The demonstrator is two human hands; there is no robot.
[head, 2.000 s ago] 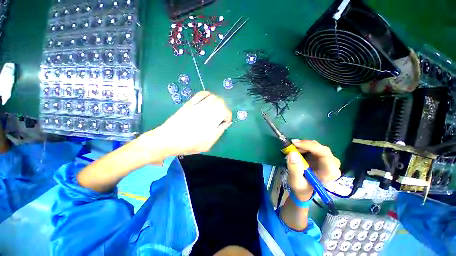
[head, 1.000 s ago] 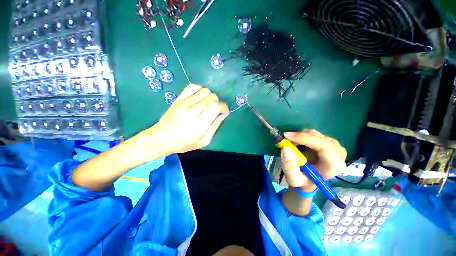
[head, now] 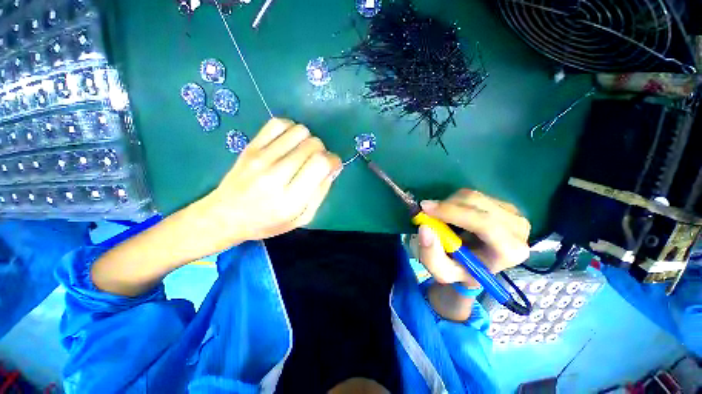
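My left hand (head: 281,181) is closed on the thin silvery solder wire (head: 248,71). The wire runs up and away behind the hand, and its short end sticks out toward a small round circuit board (head: 366,143). My right hand (head: 479,237) holds the yellow and blue soldering iron (head: 439,233) like a pen. The iron's tip is at the board's lower edge, close to the wire end; whether they touch is too small to tell. The board lies flat on the green mat (head: 308,212).
Several loose round boards (head: 225,101) lie left of the wire. A heap of black wires (head: 423,65) lies beyond the board. A blister tray (head: 61,115) is at left, a fan (head: 593,31) at far right, a dark block (head: 616,154) at right and a white-disc tray (head: 539,308) at lower right.
The view has moved closer and shifted. Compared with two seconds ago, the iron tip and wire end have come to the round board. Both hands keep their holds.
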